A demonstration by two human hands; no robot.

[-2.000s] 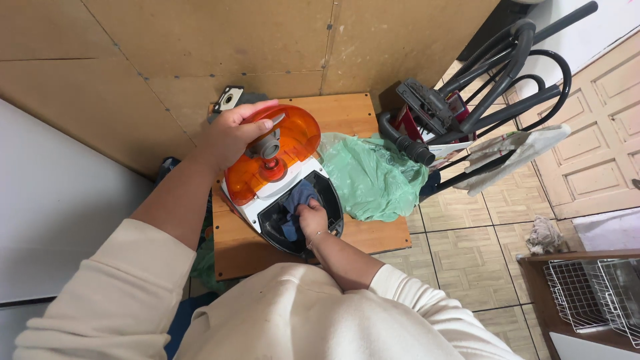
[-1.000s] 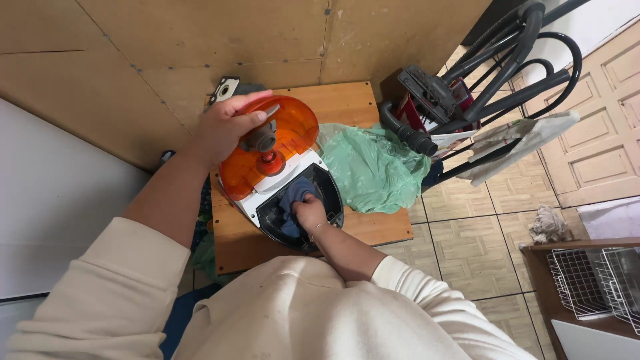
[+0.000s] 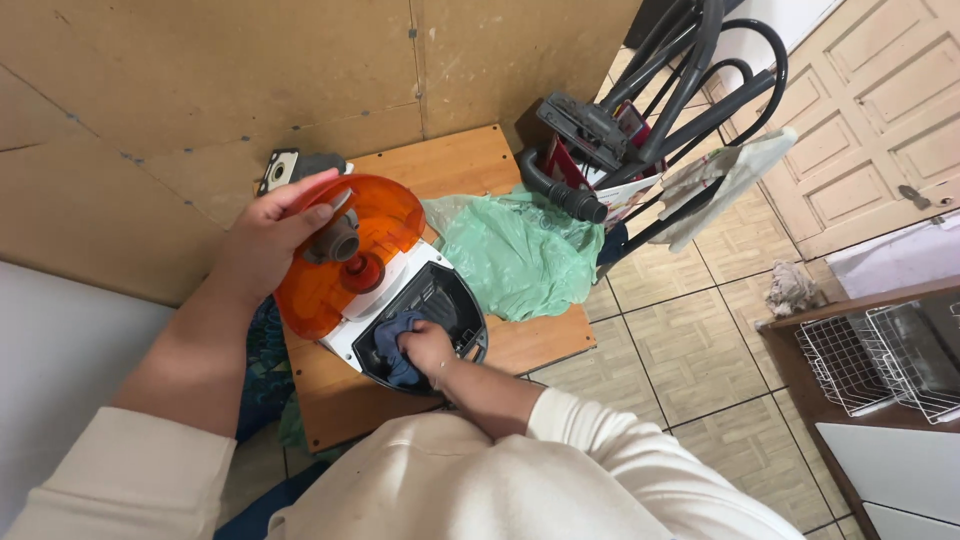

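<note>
My left hand (image 3: pixel 281 229) grips the rim of an orange translucent vacuum cleaner lid (image 3: pixel 397 206), which stands raised with a grey hose connector (image 3: pixel 334 238) and a red round part (image 3: pixel 362 272) on its inner side. My right hand (image 3: pixel 429 347) holds a blue cloth (image 3: pixel 395 345) against the inside of the vacuum cleaner's black compartment (image 3: pixel 442 300). A white frame (image 3: pixel 349 334) borders that compartment. The cleaner rests on a wooden board (image 3: pixel 551 341); its underside is hidden.
A green plastic bag (image 3: pixel 517 247) lies right of the cleaner. Beyond it, a box (image 3: pixel 634 195) holds black hoses and a floor nozzle (image 3: pixel 581 127). A white cloth (image 3: pixel 724 187) hangs beside them. Wire baskets (image 3: pixel 885 360) are at the right, and a wooden panel (image 3: pixel 300 67) stands behind.
My right hand, with the blue cloth, has shifted toward the near left part of the black compartment. The left hand still holds up the orange lid.
</note>
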